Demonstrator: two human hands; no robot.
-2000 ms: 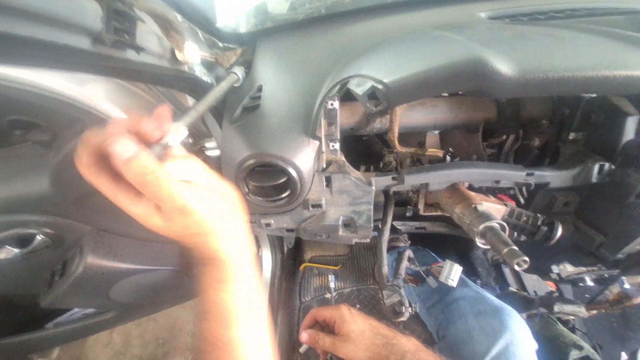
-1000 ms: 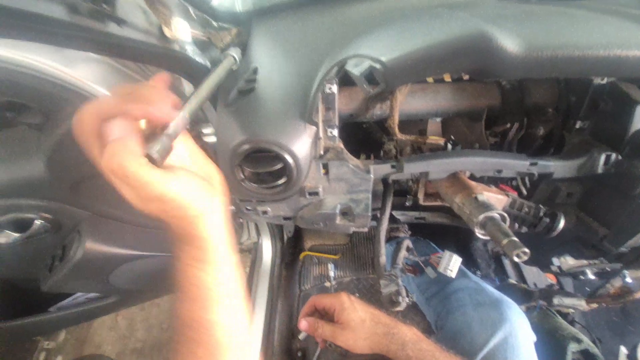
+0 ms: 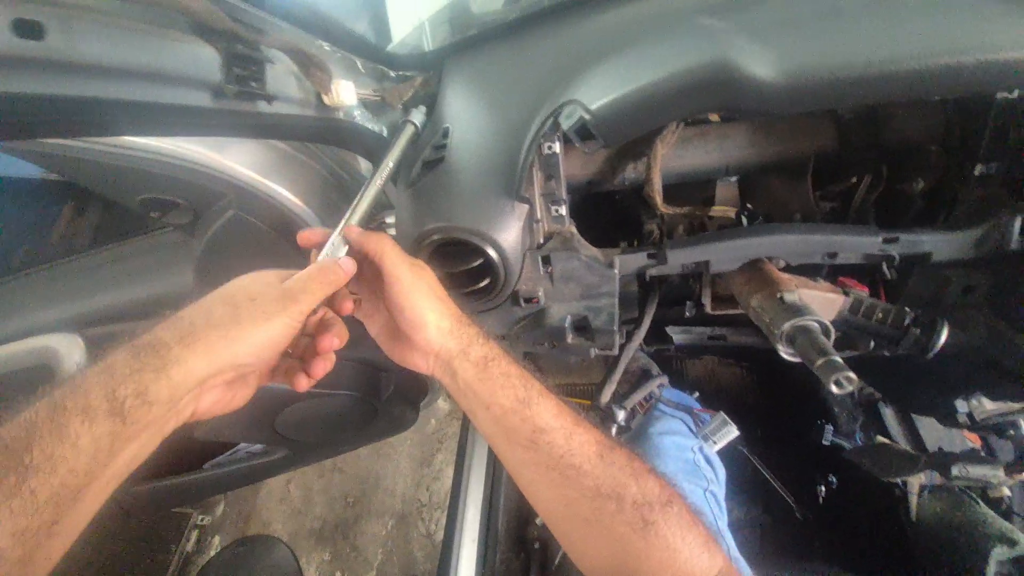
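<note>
Both hands meet at the lower end of a long metal socket extension [image 3: 374, 188], whose far end with a socket touches or nearly touches the left edge of the dashboard [image 3: 488, 120] beside the windshield pillar. My left hand [image 3: 272, 332] pinches the near end between thumb and fingers, its other fingers curled loosely. My right hand [image 3: 392, 296] comes from the right and has its fingertips on the same end. Just right of the hands is the round air vent [image 3: 464, 266]. The small part at the near end is mostly covered by the fingers.
At left stands the open car door [image 3: 344, 376], with the door sill [image 3: 472, 496] below. To the right, the opened dashboard shows a metal cross tube [image 3: 744, 148] and a bare steering column [image 3: 800, 332]. A wiring connector [image 3: 718, 432] lies on a jeans-clad leg [image 3: 680, 464].
My right hand has risen from low near the leg to the near end of the extension, where my left hand is. The extension's far end stays by the dashboard's edge.
</note>
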